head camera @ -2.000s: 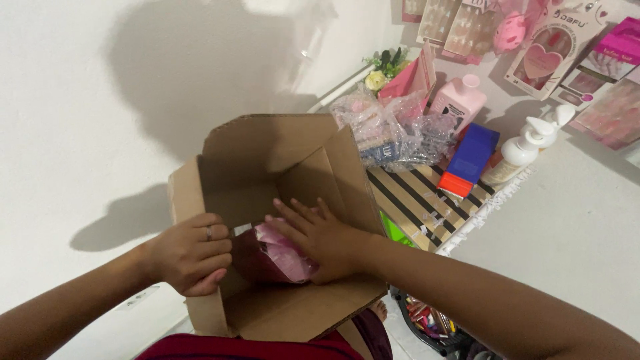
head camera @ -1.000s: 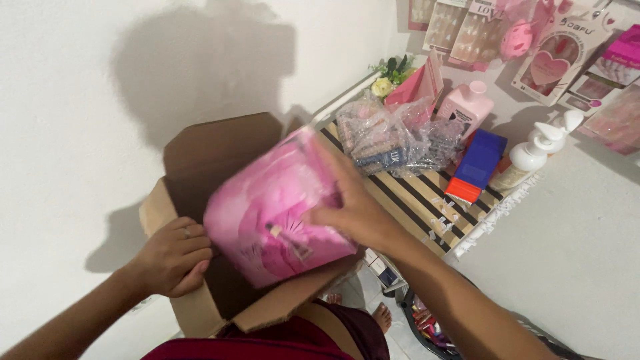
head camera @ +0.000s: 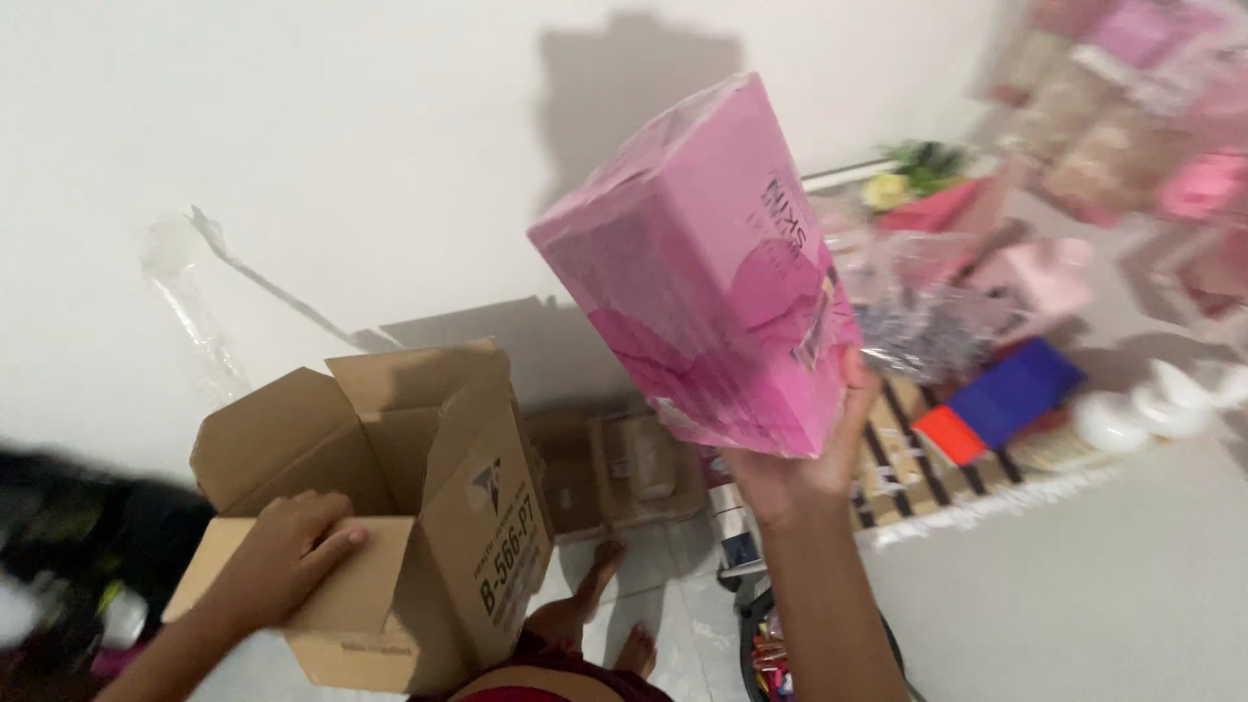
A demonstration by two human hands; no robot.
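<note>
My right hand (head camera: pixel 804 478) holds up a pink printed box (head camera: pixel 721 292) by its lower end, fingers along its right side. The box is tilted, has a shiny wrapping and bears writing. My left hand (head camera: pixel 292 551) grips a front flap of a brown cardboard carton (head camera: pixel 478 546) at the lower left. The carton's flaps stand apart at the top, and its bottom is hidden from view. The pink box is above and to the right of the carton, not touching it.
A slatted shelf (head camera: pixel 912 468) at right bears a blue and red box (head camera: pixel 1004 400), clear plastic wrap (head camera: pixel 926 312), a pink bottle (head camera: pixel 1043 283) and white pump bottles (head camera: pixel 1150 405). Small cardboard boxes (head camera: pixel 624 468) stand by the wall. A black basket (head camera: pixel 765 653) is below.
My right hand has lifted the pink box out of the carton and moved it up and to the right. My left hand has stayed on the carton. The view has shifted.
</note>
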